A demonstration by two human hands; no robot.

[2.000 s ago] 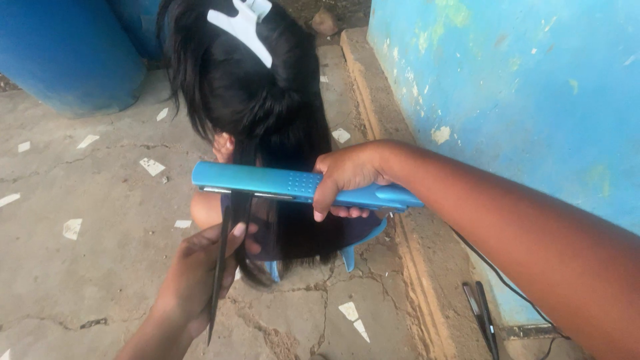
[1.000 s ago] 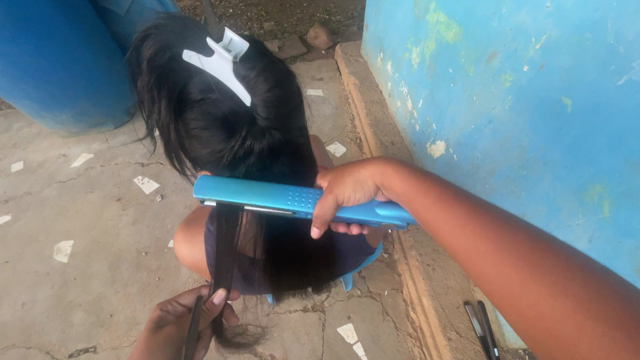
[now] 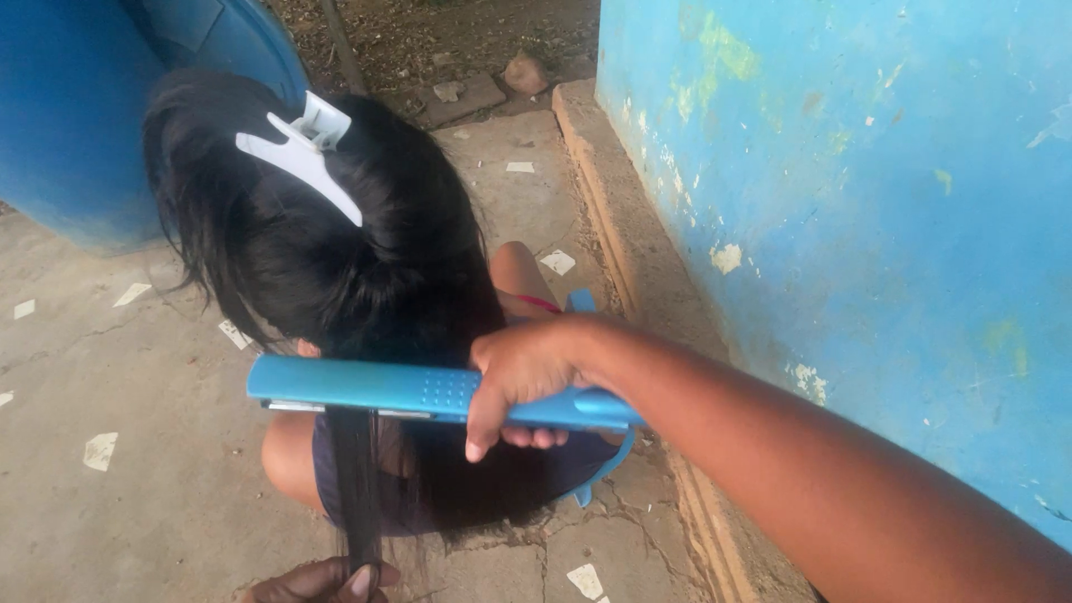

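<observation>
A seated person with long dark hair [image 3: 419, 193] has their back to me. A white hair clip [image 3: 306, 163] holds hair at the top of the head. My right hand [image 3: 528, 381] grips a blue hair straightener [image 3: 360, 381], which lies level across the hair below the head. A thin, flat strand of hair [image 3: 358, 477] passes between its plates near the far left end and hangs down. At the bottom edge, my left hand [image 3: 335, 582] pinches the lower part of this strand; the rest of the hand is cut off by the frame.
A blue plastic barrel [image 3: 75, 126] stands at the upper left. On the right, a peeling blue wall [image 3: 854, 209] rises from a concrete ledge [image 3: 620, 218]. Part of a blue seat [image 3: 607, 469] shows under the person. Stones [image 3: 526, 74] lie beyond the cracked concrete floor [image 3: 167, 502].
The left hand has slid down the strand toward its lower end. The dark pointed comb seen in it earlier is out of sight. The straightener stays closed across the hair.
</observation>
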